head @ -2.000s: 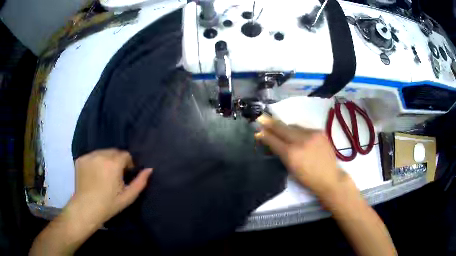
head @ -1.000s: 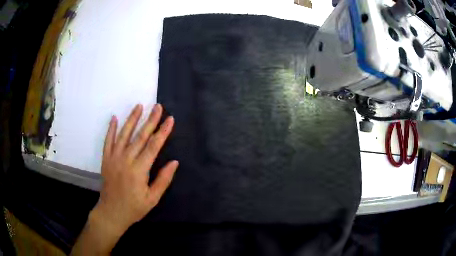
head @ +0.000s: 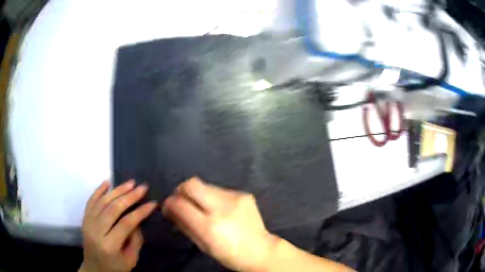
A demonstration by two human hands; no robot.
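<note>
A dark garment panel (head: pixel 223 138) lies flat on the white table, its left and top edges showing. My left hand (head: pixel 117 223) rests on the panel's lower left edge with fingers apart. My right hand (head: pixel 218 223) is beside it on the lower part of the cloth, fingers curled in. The view is blurred, and I cannot tell if the right fingers pinch the cloth or hold something small. The sewing machine head (head: pixel 351 32) is at the upper right, its needle area blurred over the panel's upper right.
Red-handled scissors (head: pixel 378 125) lie right of the panel. Beside them are a dark narrow block (head: pixel 413 143) and a tan card (head: pixel 445 141) with a white oval piece on it. The white table (head: pixel 58 106) extends left. Dark cloth (head: pixel 367 239) hangs at the lower right.
The right hand, out of view a second ago, is back over the lower cloth. The left hand has moved lower on the panel's left edge. The view has shifted; the earlier bunched panel now lies flat.
</note>
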